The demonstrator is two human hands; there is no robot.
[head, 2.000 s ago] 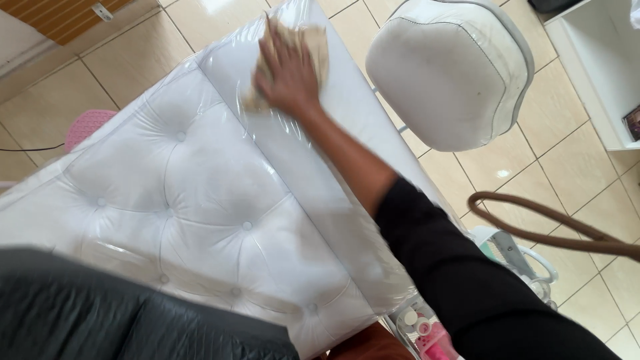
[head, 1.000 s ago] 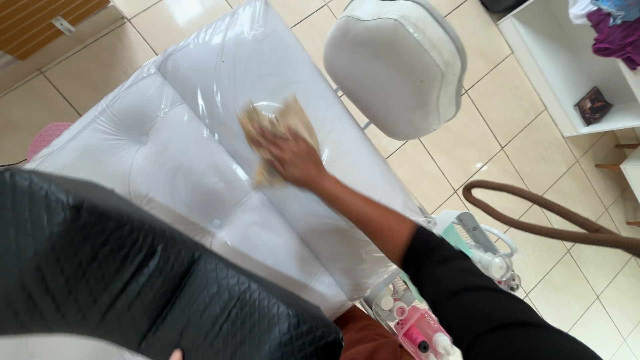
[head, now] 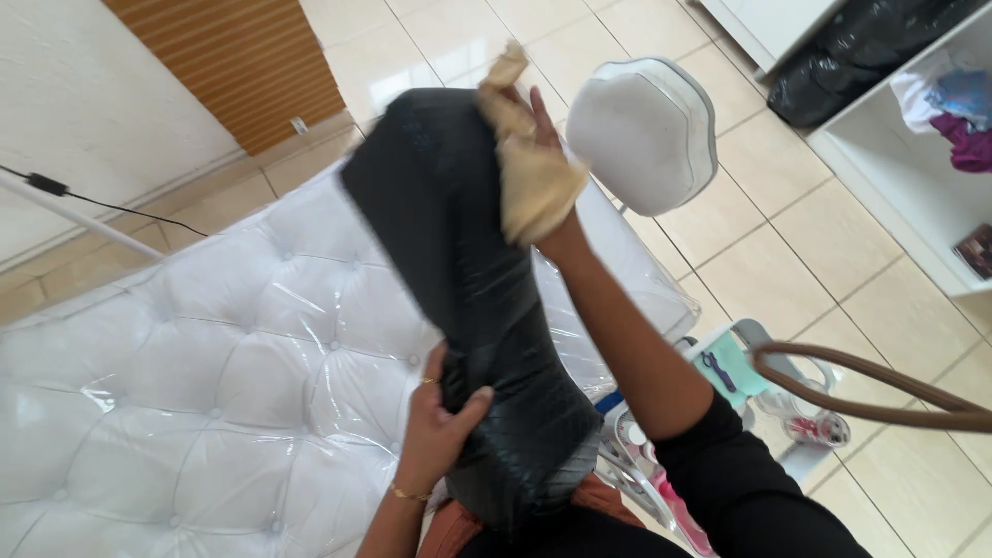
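Observation:
My left hand (head: 446, 426) grips the near part of a black, plastic-covered cushion (head: 496, 310), thumb on top. The cushion is tilted up over a white tufted bed (head: 232, 372) with a clear plastic cover. Beside the cushion's far right edge, my right hand (head: 550, 163) holds a crumpled beige cloth (head: 539, 190). The cloth hides part of its palm and fingers and is blurred. Whether the cloth touches the cushion I cannot tell.
A white padded stool (head: 639, 139) stands beyond the bed on the tiled floor. At the right are a trolley tray (head: 732, 364) with scissors and containers, a brown strap loop (head: 868, 391) and a white shelf (head: 868, 147). A black cable (head: 139, 213) runs at the left.
My right hand and the cloth have left the bed's surface and are now beside the cushion. The black cushion, at the lower left before, is now tilted up in the middle, with my left hand on it.

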